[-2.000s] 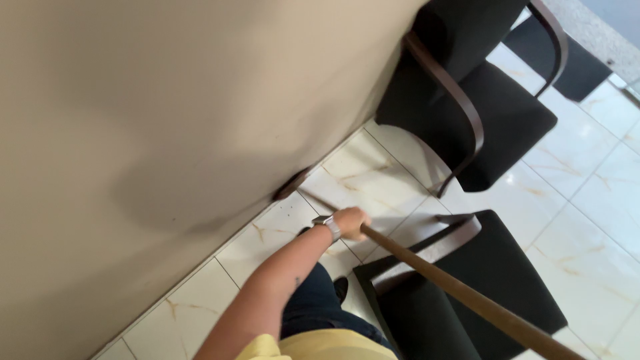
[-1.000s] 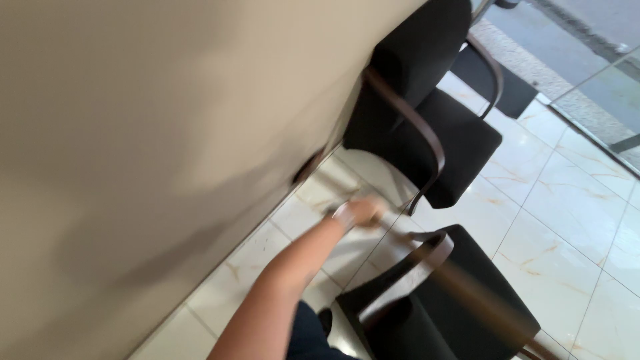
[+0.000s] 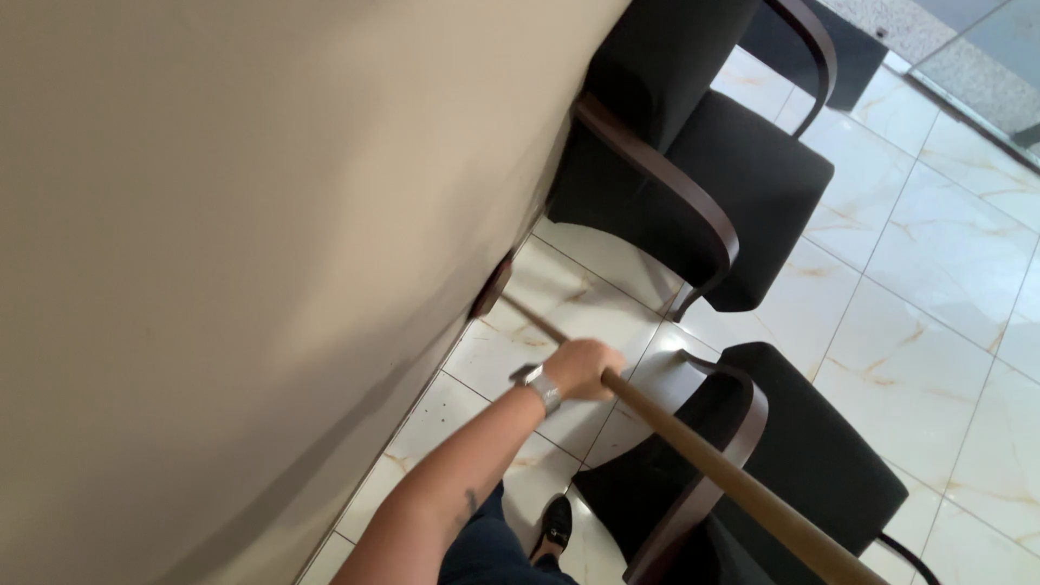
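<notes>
My left hand [image 3: 581, 370], with a metal-banded watch on its wrist, is closed around a long brown pole [image 3: 723, 471]. The pole runs from the lower right edge, through my fist, down to a dark reddish-brown head [image 3: 492, 288] on the floor against the foot of the wall. What kind of head it is cannot be told. Small dark specks [image 3: 444, 409] lie on the tiles near the wall. My right hand is out of view.
A beige wall [image 3: 244, 203] fills the left. Two black armchairs stand on the marbled tile floor: one [image 3: 747, 171] by the wall, one [image 3: 812, 439] at lower right beside my shoe [image 3: 557, 520]. A dark mat [image 3: 845, 61] lies near a glass panel [image 3: 991, 65].
Compared with two seconds ago, the pole's head has moved along the foot of the wall, closer to the farther armchair. My left hand has kept hold of the pole. The view has shifted.
</notes>
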